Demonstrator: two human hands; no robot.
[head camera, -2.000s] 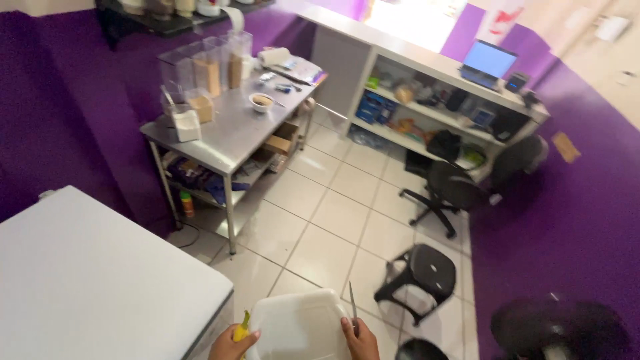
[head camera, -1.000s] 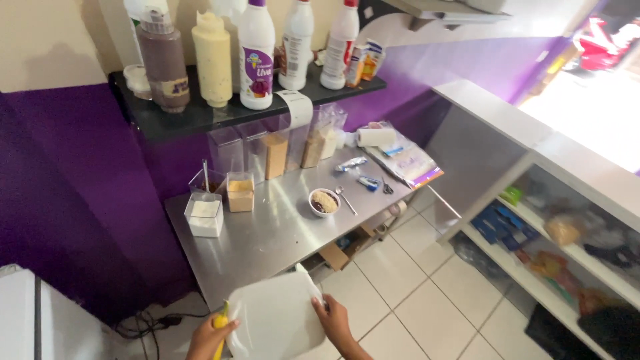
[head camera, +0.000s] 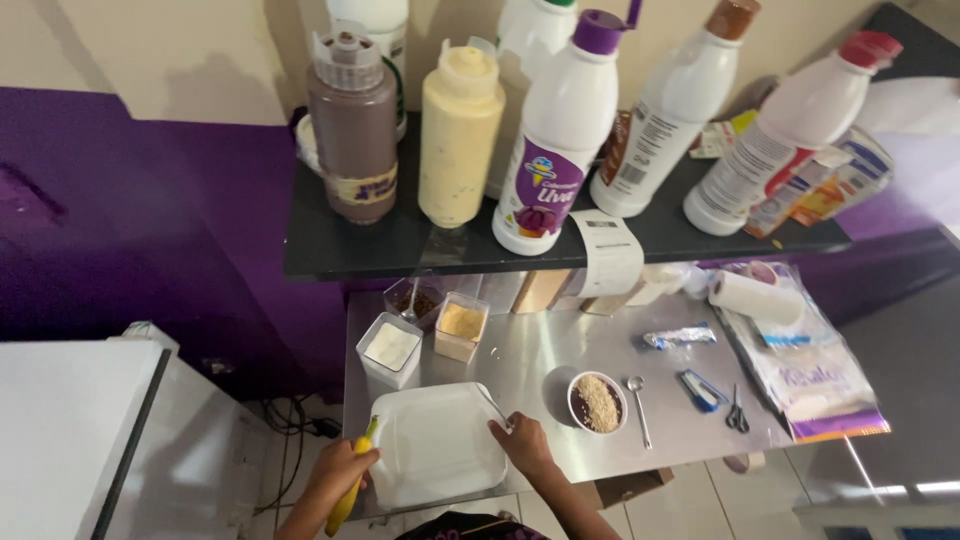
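My left hand (head camera: 337, 472) grips a yellow banana (head camera: 345, 504) against the left edge of a white plastic tray (head camera: 439, 442). At the tray's right edge, my right hand (head camera: 525, 444) holds a thin metal utensil (head camera: 491, 403), perhaps a knife, together with the rim. The tray is over the front left of the steel table. Right of it stands a bowl (head camera: 598, 403) with dark contents topped by pale flakes, beside a long metal spoon (head camera: 640, 412). Behind the tray are a container of white powder (head camera: 390, 351) and one of tan powder (head camera: 460, 328).
A black shelf (head camera: 450, 251) with several sauce bottles overhangs the table's back. Farther right on the table lie a stapler (head camera: 703, 391), scissors (head camera: 737, 412), a foil packet (head camera: 679, 337), plastic bags (head camera: 817, 375) and a paper roll (head camera: 756, 297). A white appliance (head camera: 67, 435) stands at left.
The view has moved up close to the steel table. Both hands have carried the tray, banana and thin utensil from beside the white appliance to the table's front left.
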